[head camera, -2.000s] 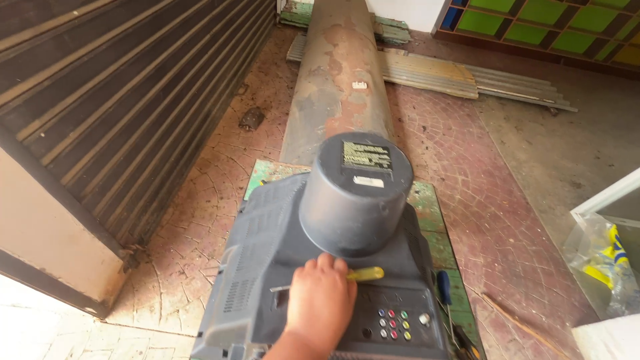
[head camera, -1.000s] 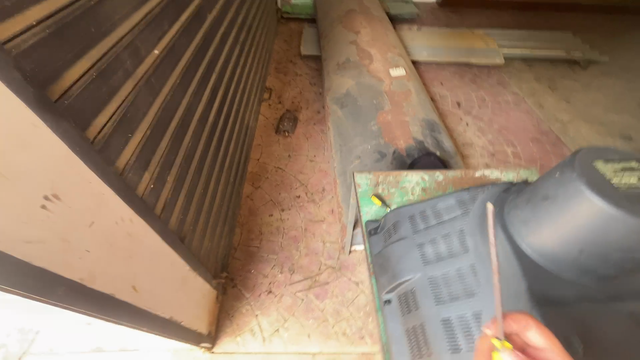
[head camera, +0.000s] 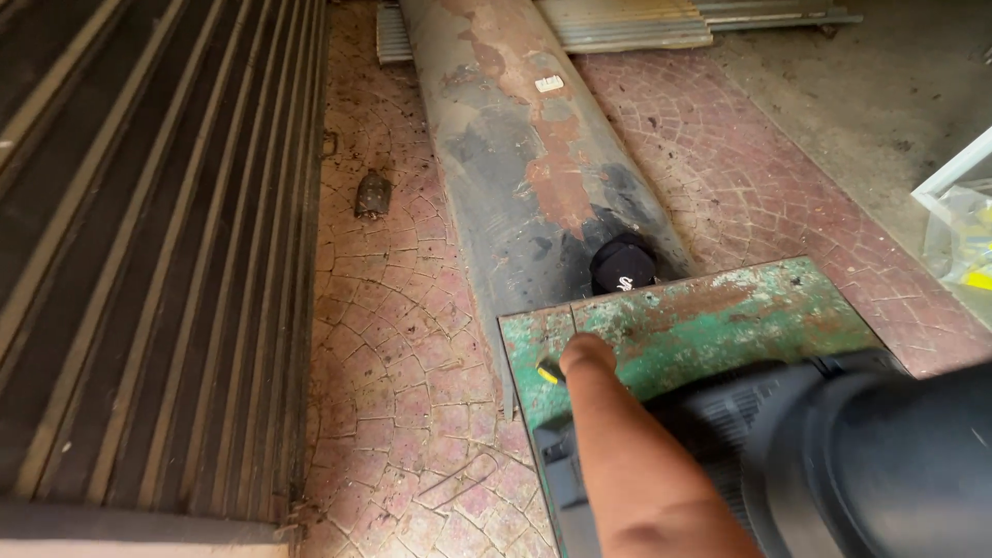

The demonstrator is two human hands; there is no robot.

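My right hand (head camera: 587, 355) reaches over the green worn board (head camera: 697, 310), its fingers closed around a screwdriver; the thin shaft (head camera: 573, 319) points towards the far edge, while the hand hides the handle. Just left of the hand lies another tool with a yellow-and-black handle (head camera: 550, 370). My forearm crosses the dark plastic rear housing of a CRT television (head camera: 868, 442), which rests on the board and is blurred at the lower right. My left hand is out of view.
Beyond the board lies a large rusty metal cylinder (head camera: 511, 170), with a black cap (head camera: 622, 265) at its near end. Slatted shutter (head camera: 178, 232) stands at left. Corrugated sheets (head camera: 635, 27) lie behind. A dark object (head camera: 373, 194) and bent wire (head camera: 465, 477) are on the paving.
The right hand has moved from the television housing to the board's far left part, still with the screwdriver. The view has swung left since the earliest frame.
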